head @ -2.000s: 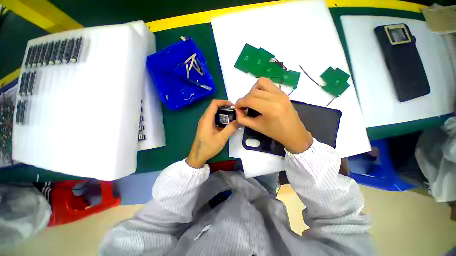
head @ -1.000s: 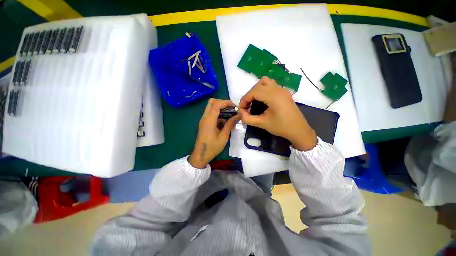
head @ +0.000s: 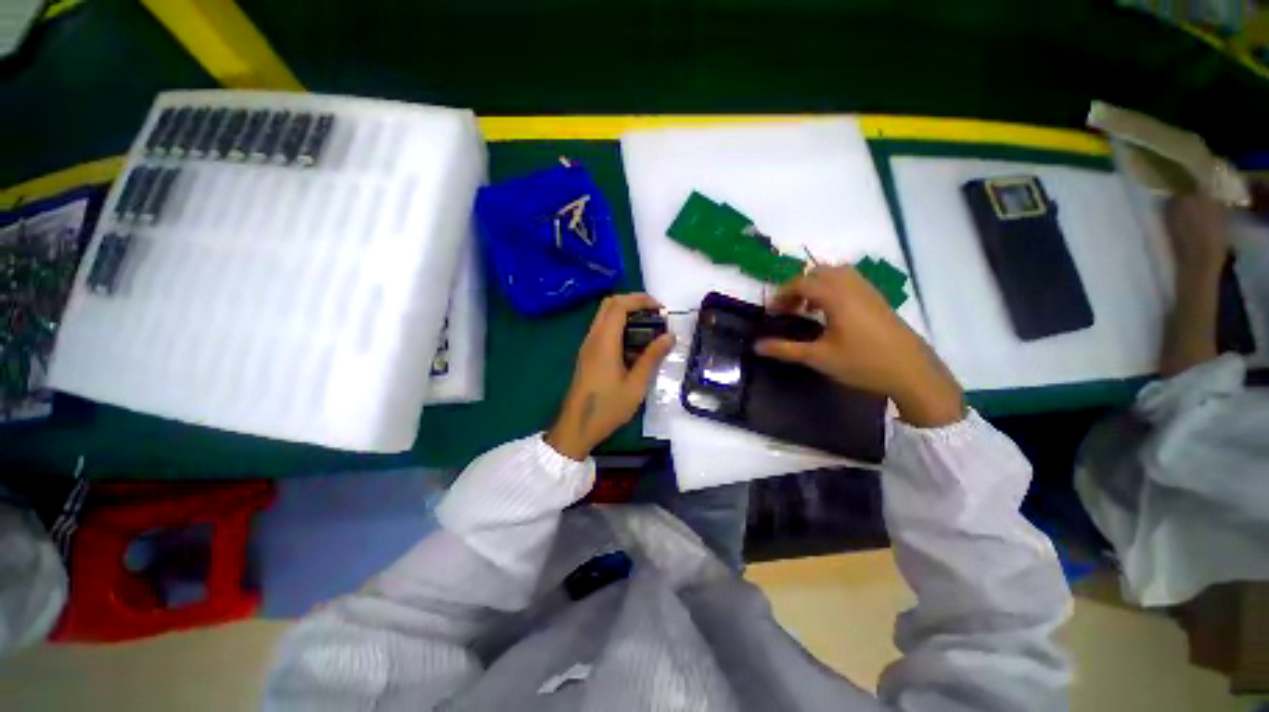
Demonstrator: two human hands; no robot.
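Observation:
My left hand (head: pixel 608 365) holds a small dark module (head: pixel 644 331) between thumb and fingers, left of the housing. A thin line runs from the module toward the housing. My right hand (head: pixel 845 334) is over the black plastic housing (head: pixel 814 406), fingers pinched around a small dark thing that I cannot make out clearly. The housing lies tilted on the white work sheet (head: pixel 759 156), its glossy windowed end toward my left hand. Green circuit board modules (head: pixel 724 232) lie behind my right hand, partly hidden by it.
A blue parts bin (head: pixel 518 239) with loose tan strips stands left of the sheet. A thick foam tray (head: pixel 278 306) with slotted modules is further left. Another black housing (head: pixel 1031 264) lies on a sheet to the right. Another person's arm (head: pixel 1194 285) reaches in at far right.
My right hand has moved right, away from my left hand. The housing's windowed end now shows between them. The view has shifted, and another person's arm has come in at right.

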